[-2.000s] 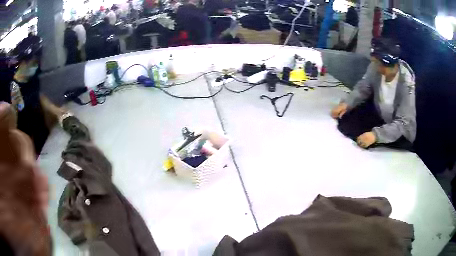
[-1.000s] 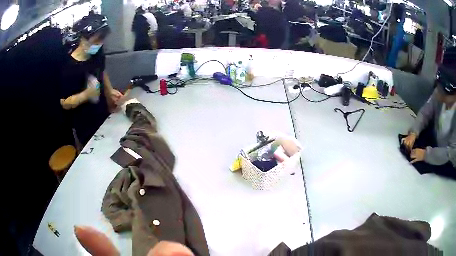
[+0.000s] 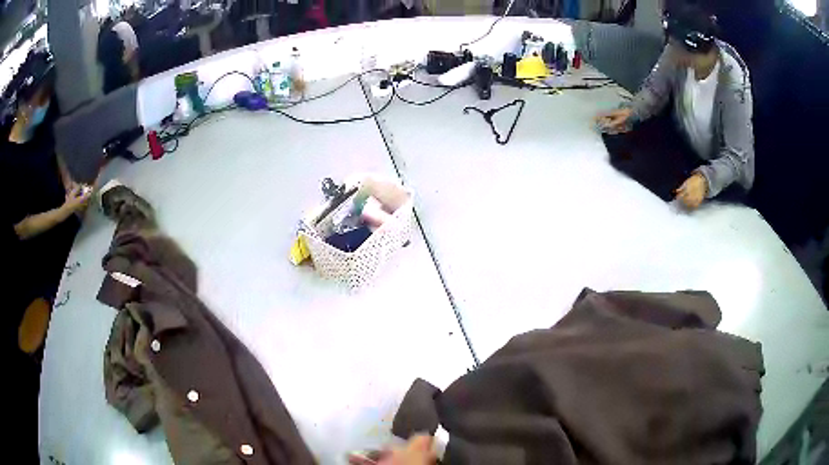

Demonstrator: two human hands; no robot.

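A brown coat (image 3: 600, 381) lies heaped at the lower right, with a small white patch by its left edge. Another brown coat (image 3: 182, 345) with pale round buttons lies lengthwise at the left, its sleeve ending in a white band. One hand, apparently my right hand (image 3: 404, 451), is small, blurred and cut off by the bottom edge, beside the right coat's lower left corner. Its fingers point left; whether it holds anything cannot be told. My left hand is not in view.
A white basket (image 3: 361, 263) with small items stands mid-table. A black hanger (image 3: 498, 120), cords and bottles lie towards the back partition. A person in a grey jacket (image 3: 727, 118) handles dark cloth at right. A person in black (image 3: 36, 173) stands at left by the sleeve end.
The view has swung right and down since one second ago, showing more of the right coat. The fingers seen over the left coat are gone; a hand now shows beside the right coat.
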